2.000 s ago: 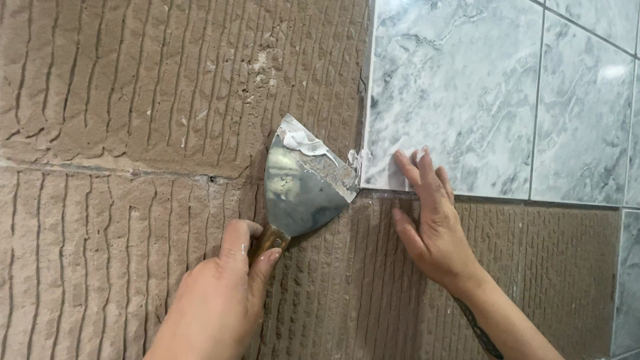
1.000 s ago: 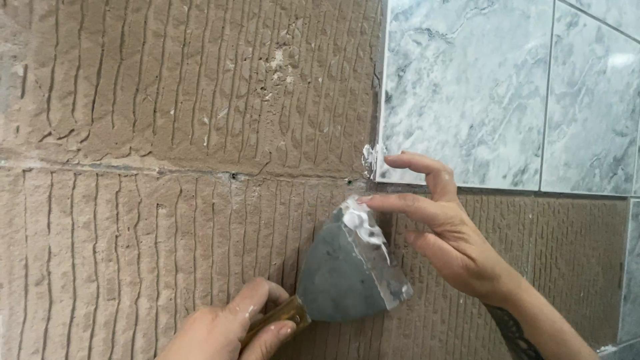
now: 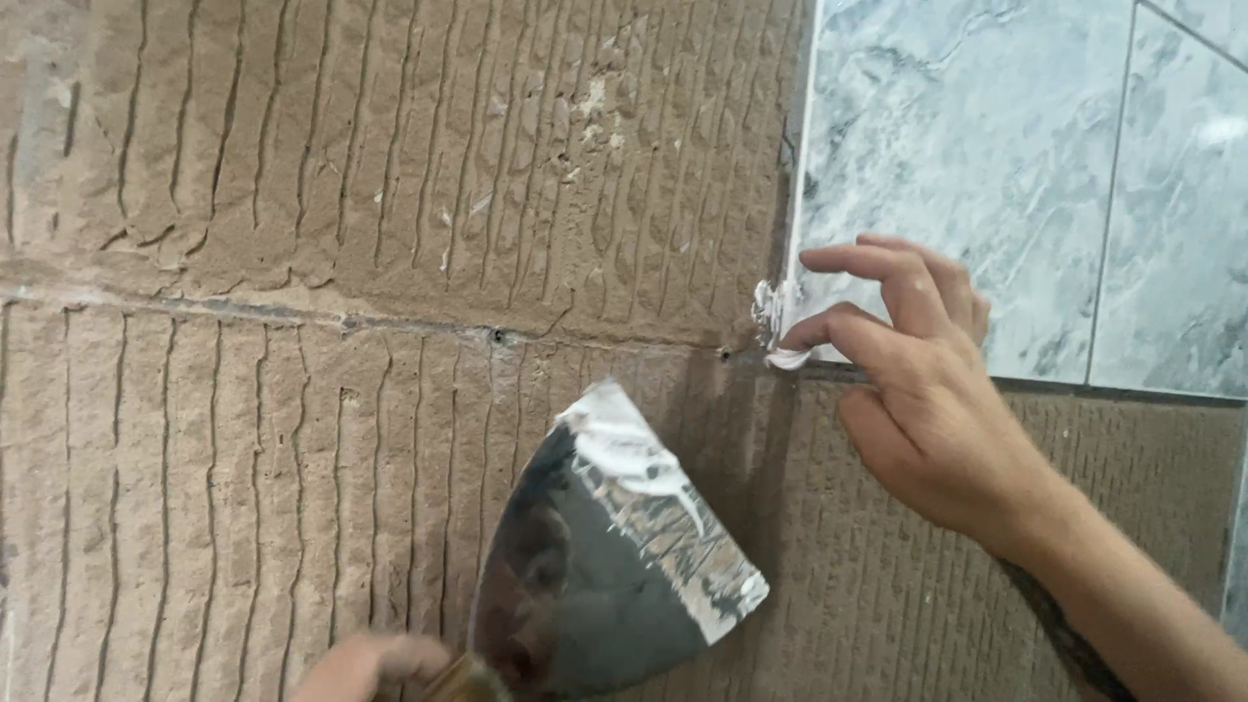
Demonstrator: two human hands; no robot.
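At the bottom edge, my left hand (image 3: pixel 375 668) is closed on the wooden handle of a putty knife (image 3: pixel 604 565), and most of the hand is cut off by the frame. White paste (image 3: pixel 639 458) lies along the blade's end. My right hand (image 3: pixel 907 361) reaches in from the lower right with bent fingers. Its index fingertip touches white paste (image 3: pixel 777 312) at the lower left corner of a grey marbled tile (image 3: pixel 955 175). Another finger rests near the tile's left edge. That hand grips no tool.
Brown ridged adhesive (image 3: pixel 292 468) covers the surface left of and below the tiles. A narrow seam (image 3: pixel 419 327) crosses it to the tile corner. Another marbled tile (image 3: pixel 1185 214) adjoins on the right, with a thin joint between them.
The right hand's index finger has moved from the paste on the blade to the tile's corner, where more white paste now sits. The putty knife remains in the left hand, away from the tile.
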